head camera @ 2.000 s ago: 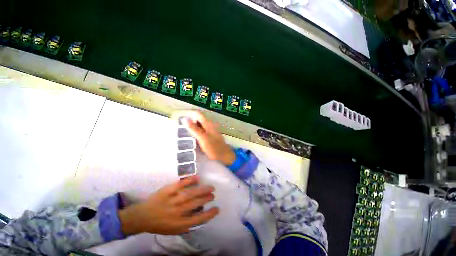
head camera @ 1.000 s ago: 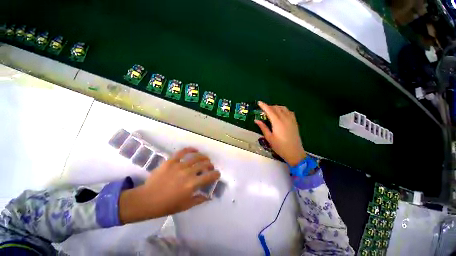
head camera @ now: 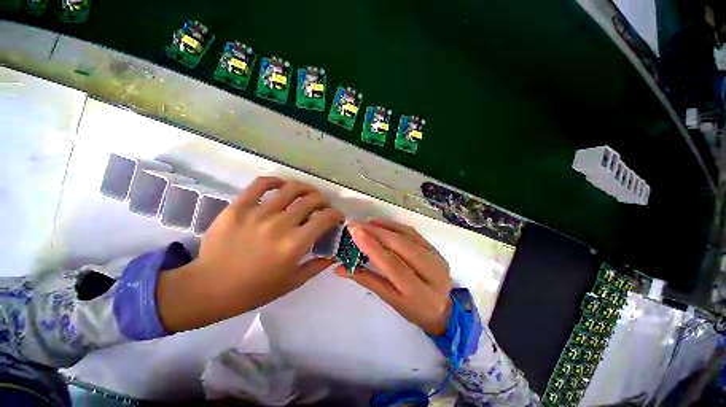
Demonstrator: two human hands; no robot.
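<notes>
A row of white plastic housings (head camera: 148, 193) lies on the white bench, open sides up with grey insides. My left hand (head camera: 259, 246) lies over the right part of the row and holds it, hiding several housings. My right hand (head camera: 404, 273) holds a small green circuit board (head camera: 350, 248) between thumb and fingers, at the right end of the row beside the last grey opening. The board is tilted. Whether it is partly inside a housing I cannot tell.
Several circuit boards (head camera: 311, 87) stand in a row on the dark green conveyor belt (head camera: 478, 87), behind its pale side rail (head camera: 239, 143). Another white housing row (head camera: 611, 173) lies on the belt at right. A board array (head camera: 585, 338) lies beside a black sheet (head camera: 529, 302). Crumpled white cloth (head camera: 247, 374) lies near my body.
My right hand has taken the end board from the belt and brought it to the housings. My left hand stays on the row. The view has shifted.
</notes>
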